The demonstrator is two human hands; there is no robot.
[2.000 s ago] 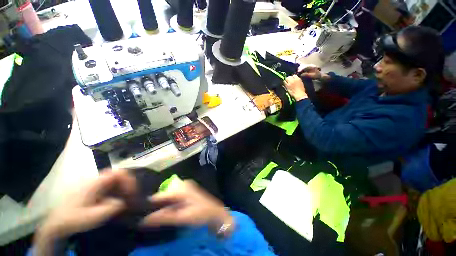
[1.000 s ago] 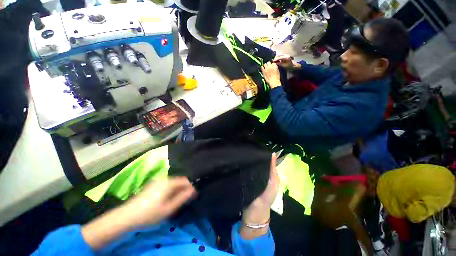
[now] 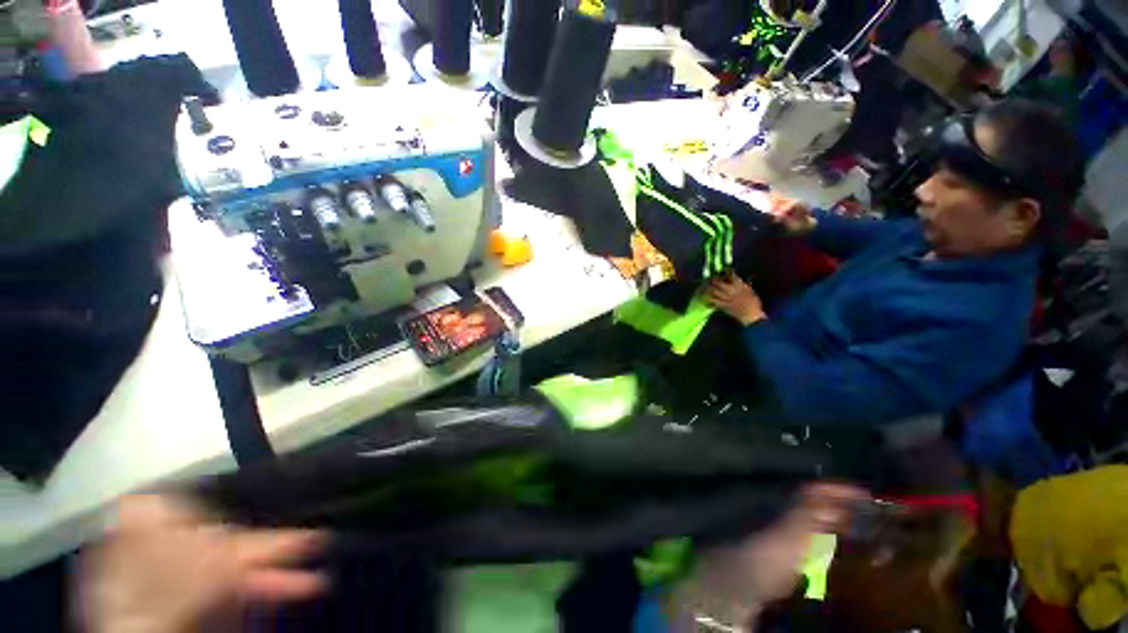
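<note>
A dark, partly sewn garment with neon-green parts is stretched across the lower frame, blurred by motion. My left hand is at the lower left, blurred, at the garment's left end. My right hand is at the lower right, blurred, and holds the garment's other end. A neon-green piece shows above the garment's upper edge. How the left fingers grip the cloth is hard to see.
The white overlock machine stands at the table's left. A smartphone and a yellow-orange object lie right of it. Black cloth lies far left. A person in blue works at a neighbouring machine.
My hands have moved apart and the garment is now stretched wide between them. The view has shifted left. The neighbour's striped cloth is spread out more.
</note>
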